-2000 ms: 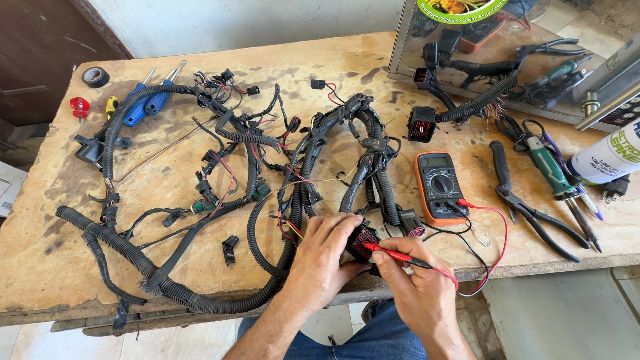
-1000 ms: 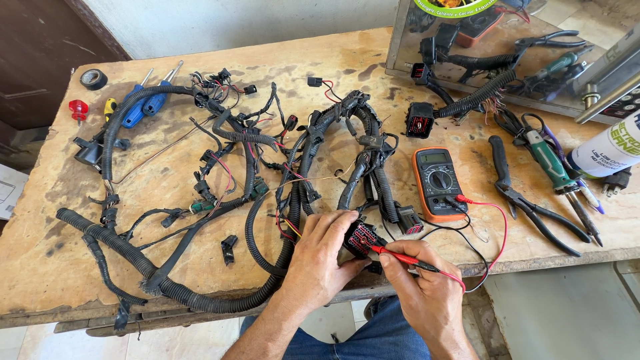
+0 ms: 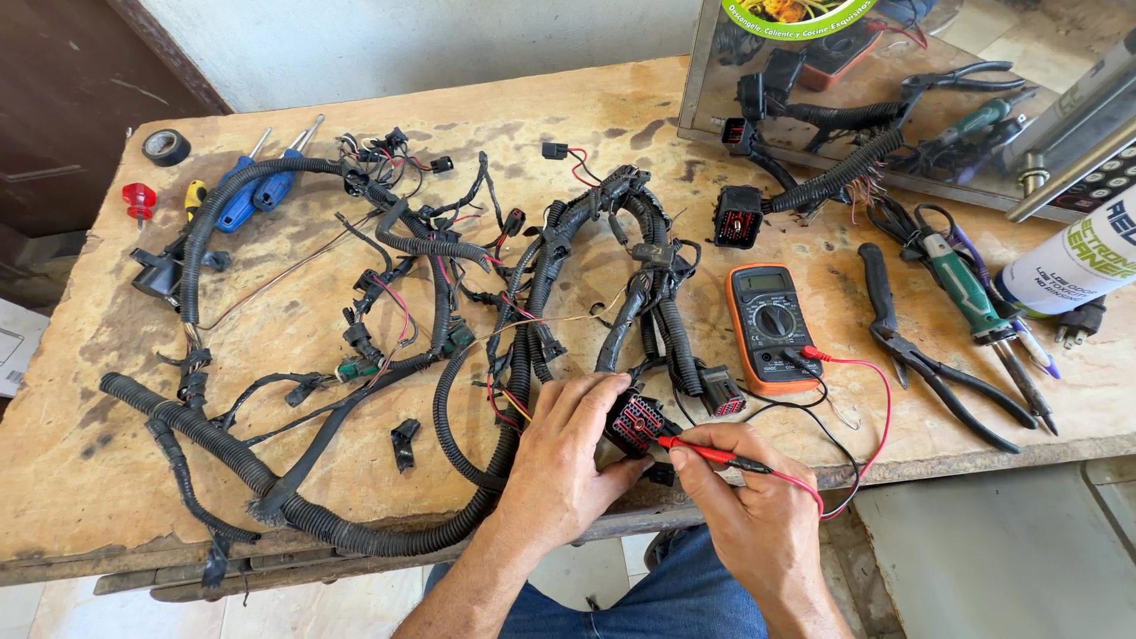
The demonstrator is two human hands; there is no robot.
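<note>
My left hand (image 3: 564, 453) grips a black multi-pin connector (image 3: 636, 424) with a red pin face, at the table's front edge. In my right hand (image 3: 754, 488) is a red multimeter probe (image 3: 710, 453), its tip at the right side of that pin face; whether it touches a pin I cannot tell. The connector belongs to a wiring harness (image 3: 550, 257) with corrugated black conduit, spread over the table. An orange and black digital multimeter (image 3: 770, 324) lies right of the harness, with red and black leads plugged in. A grey connector (image 3: 723, 390) lies between it and my hands.
Pliers (image 3: 932, 355), a green-handled soldering iron (image 3: 963, 284) and a spray can (image 3: 1074, 257) are at the right. A second large connector (image 3: 738, 217) lies before a reflective metal appliance (image 3: 967, 169). Blue screwdrivers (image 3: 240, 200), a red stubby screwdriver (image 3: 139, 200) and black tape (image 3: 166, 147) lie at the upper left.
The connector's red pin face has turned more toward the view in my left hand. My right hand keeps the red probe at the connector.
</note>
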